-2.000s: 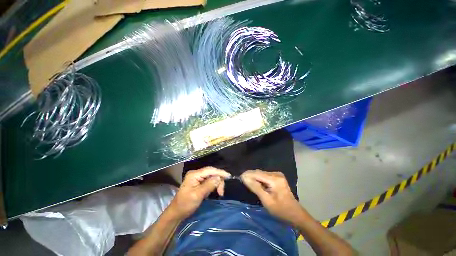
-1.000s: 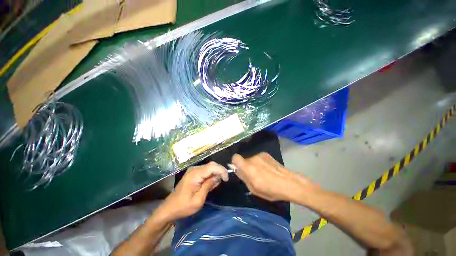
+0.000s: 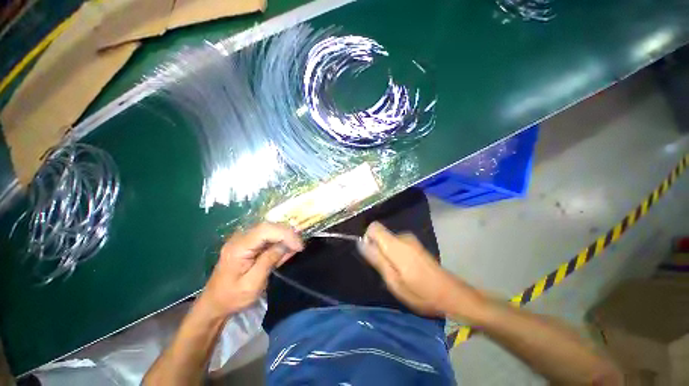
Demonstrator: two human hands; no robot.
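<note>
A thin pale strand (image 3: 336,236) runs between my hands over my lap, in front of the table edge. My left hand (image 3: 253,264) pinches its left end, and part of the strand hangs in a bow below toward my lap. My right hand (image 3: 404,268) grips its right end; the fingers are slightly blurred. The tips in the fingers are hidden. A flat yellow-cream block (image 3: 329,197) lies at the table edge beyond my hands. A clear tubing bundle (image 3: 227,121) and a C-shaped purple-white coil (image 3: 321,90) lie behind it.
The green table (image 3: 483,83) slants across the view. A loose silver-grey loop pile (image 3: 72,207) lies left, and a small strand bundle (image 3: 526,9) far right. Cardboard (image 3: 64,83) lies behind the rail. A blue bin (image 3: 491,177) stands beneath, near floor tape (image 3: 597,252).
My hands have moved apart, and the strand now shows stretched between them with a bow hanging below. My left hand moved left.
</note>
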